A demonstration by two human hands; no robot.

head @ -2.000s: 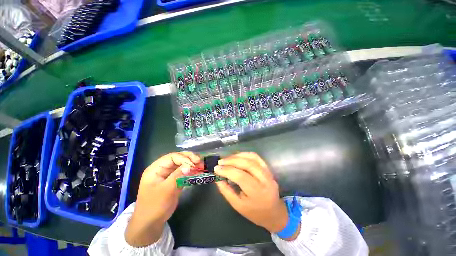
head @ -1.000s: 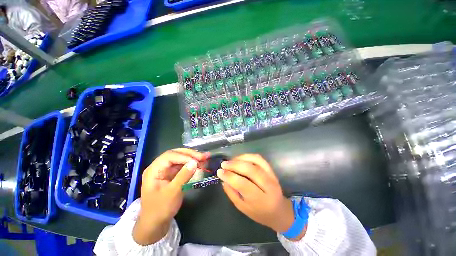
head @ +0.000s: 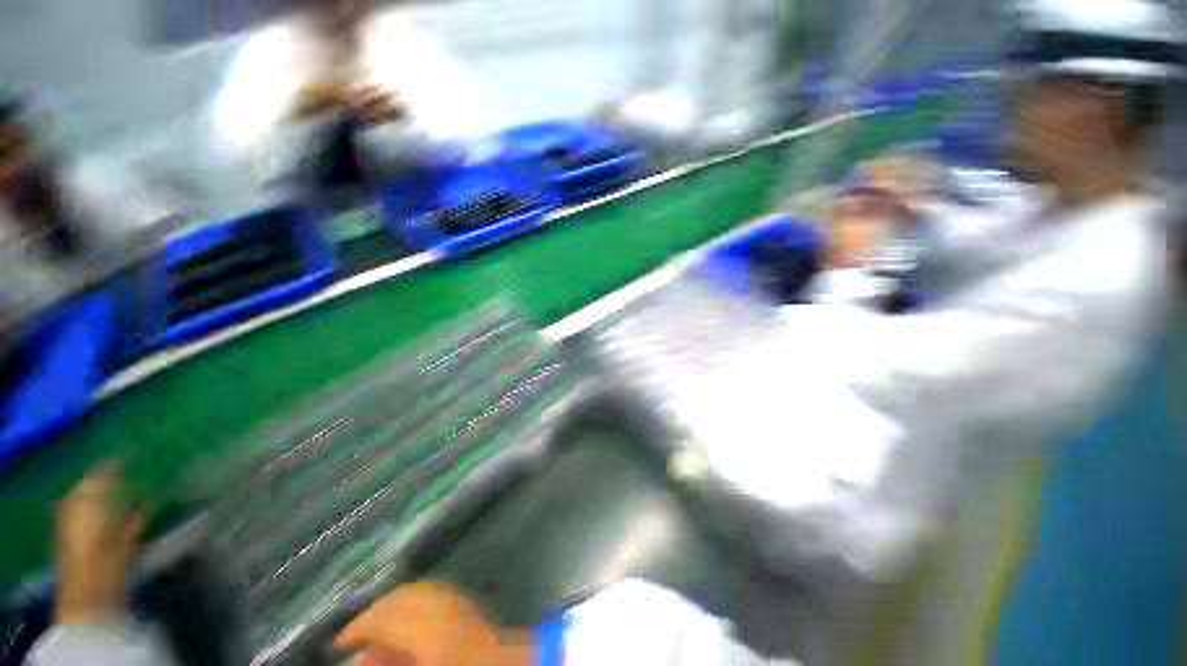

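The frame is heavily blurred. My left hand (head: 98, 546) is at the lower left edge, upright above a white sleeve, beside dark material; what it holds, if anything, cannot be made out. My right hand (head: 423, 627) is at the bottom edge, partly cut off, with the blue wrist strap (head: 552, 643) behind it; its fingers and any part in them cannot be made out. The clear blister tray (head: 391, 449) lies beyond my right hand, its rows smeared into streaks. No circuit board or housing can be told in either hand.
The green conveyor belt (head: 625, 241) runs diagonally beyond the tray. Blue bins (head: 247, 273) with dark contents stand along its far side. A person in white (head: 963, 338) with a cap is close at right, hands near a blue bin. Another person is across the belt.
The view has swung right and up. My hands, together before at a board and black housing, are now apart, left at the far left, right at the bottom.
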